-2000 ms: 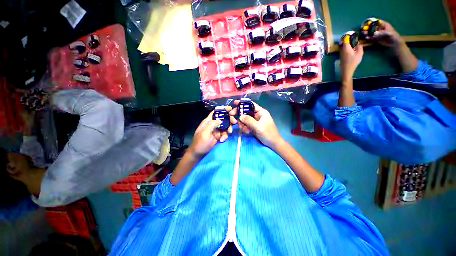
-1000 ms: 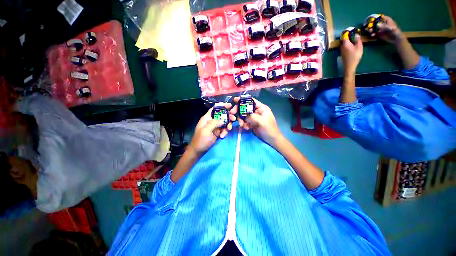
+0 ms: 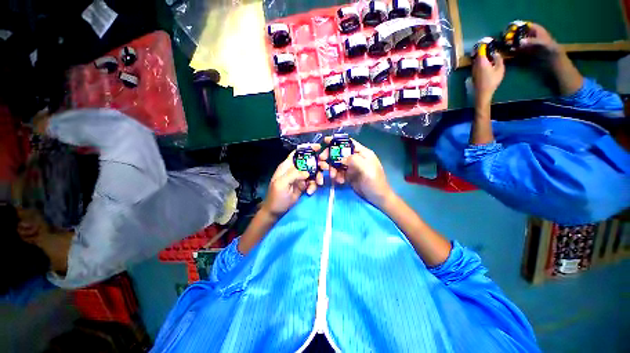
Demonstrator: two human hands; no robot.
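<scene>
My left hand (image 3: 287, 185) holds a black smartwatch (image 3: 304, 162), its screen lit with a green dial. My right hand (image 3: 363, 170) holds a second smartwatch (image 3: 340, 151), also lit green and white. Both hands are bare and close together in front of my blue smock, just below the near edge of the centre tray. The pink blister tray (image 3: 293, 121) holds rows of dark watches with white strips, mostly at its middle and right; several pockets at its left are empty. A white paper slip (image 3: 404, 27) lies over some watches.
Yellow sheets (image 3: 231, 48) and a black handheld device (image 3: 206, 93) lie left of the tray. A worker in grey (image 3: 131, 162) is by another pink tray (image 3: 155, 89). A worker in blue (image 3: 546, 162) holds yellow-and-black items (image 3: 488, 49) near a wooden-edged board (image 3: 546, 24).
The watch screens have gone from white icons to green displays. My hands have barely moved. The grey worker's arm has shifted, and fewer watches show in the left tray than one second ago.
</scene>
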